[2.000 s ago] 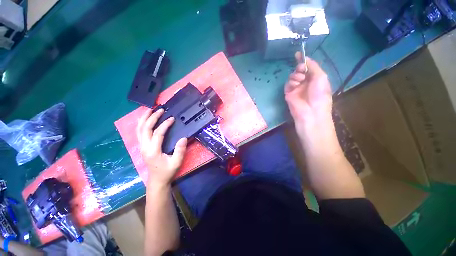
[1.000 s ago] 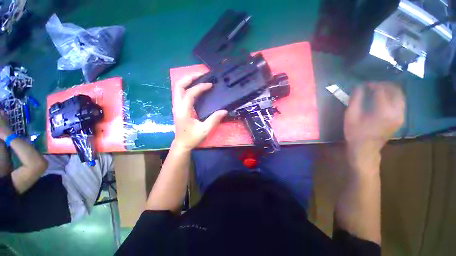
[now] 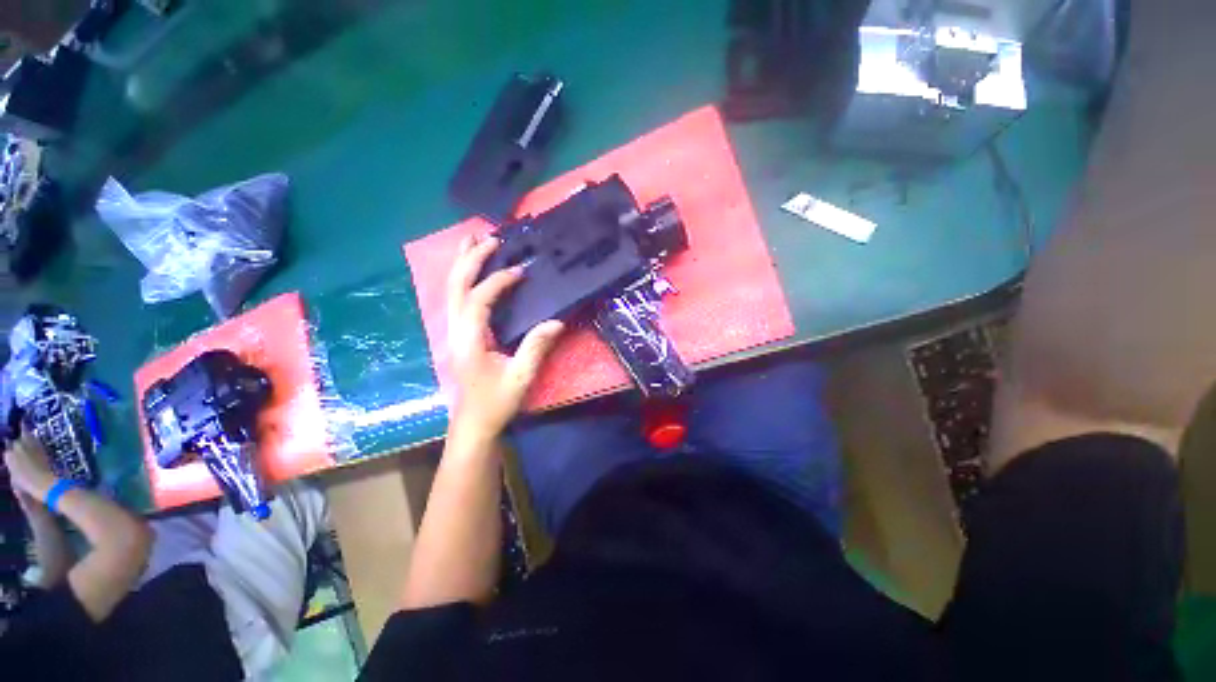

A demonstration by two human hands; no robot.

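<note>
A black device body (image 3: 574, 256) lies on its side on a pink-red foam mat (image 3: 734, 287) in front of me. Its round nose points right and its film-wrapped grip (image 3: 643, 349) points toward me. My left hand (image 3: 491, 360) holds the body's left end, fingers over the far side and thumb on the near side. A flat black side cover (image 3: 510, 144) lies just behind the mat. My right hand is out of the picture; only its blurred forearm and black sleeve show large at the right.
A brightly lit silver-white screw feeder (image 3: 920, 100) stands back right, with a white strip (image 3: 830, 217) in front. Left are a clear plastic bag (image 3: 207, 240) and a second mat (image 3: 291, 346) with another wrapped-grip device (image 3: 211, 410). A neighbour's arm (image 3: 100, 533) shows far left. A red round object (image 3: 664, 426) is at my lap.
My right hand has risen out of the picture from beside the white strip, its forearm now close to the camera. My left hand stays on the device body. The view has turned and shifted.
</note>
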